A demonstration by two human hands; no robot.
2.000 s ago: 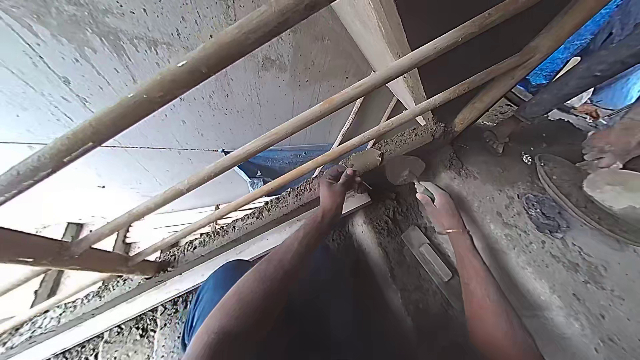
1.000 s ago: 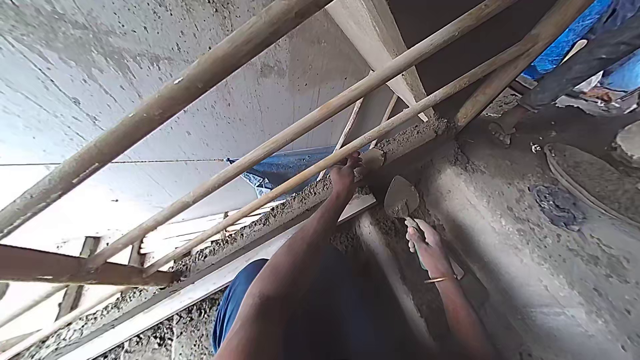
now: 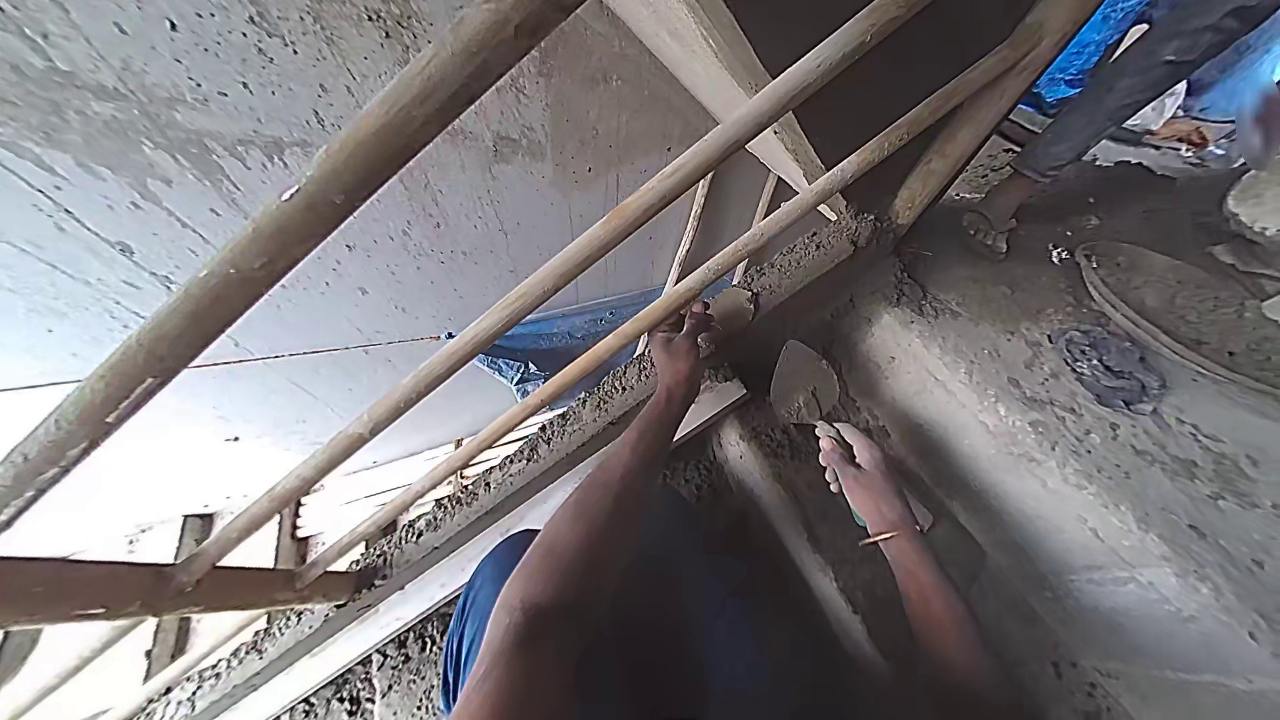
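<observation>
My right hand [image 3: 865, 480] is closed round the handle of a pointing-type trowel [image 3: 803, 385], whose mortar-smeared blade points up and away from me. My left hand [image 3: 682, 340] is at the mortar-covered edge [image 3: 600, 405], just under the lower wooden rail; a rounded tool blade [image 3: 732, 308] shows beside its fingers, and its grip is mostly hidden. Below that hand lies a pale straight board [image 3: 712, 405] along the edge. Part of another flat tool [image 3: 918, 512] shows behind my right wrist.
Slanting wooden rails [image 3: 560, 270] cross in front of me. A pan of mortar [image 3: 1180, 300] stands at the right, with a crumpled dark lump [image 3: 1110, 368] near it. Another person's bare foot [image 3: 990, 232] is at upper right. A blue tarp [image 3: 560, 335] hangs beyond the rails.
The trowel blade has turned away from the edge, and my right hand has moved down and now covers most of the flat tool seen lying in the open before. The other person's hand has left the pan.
</observation>
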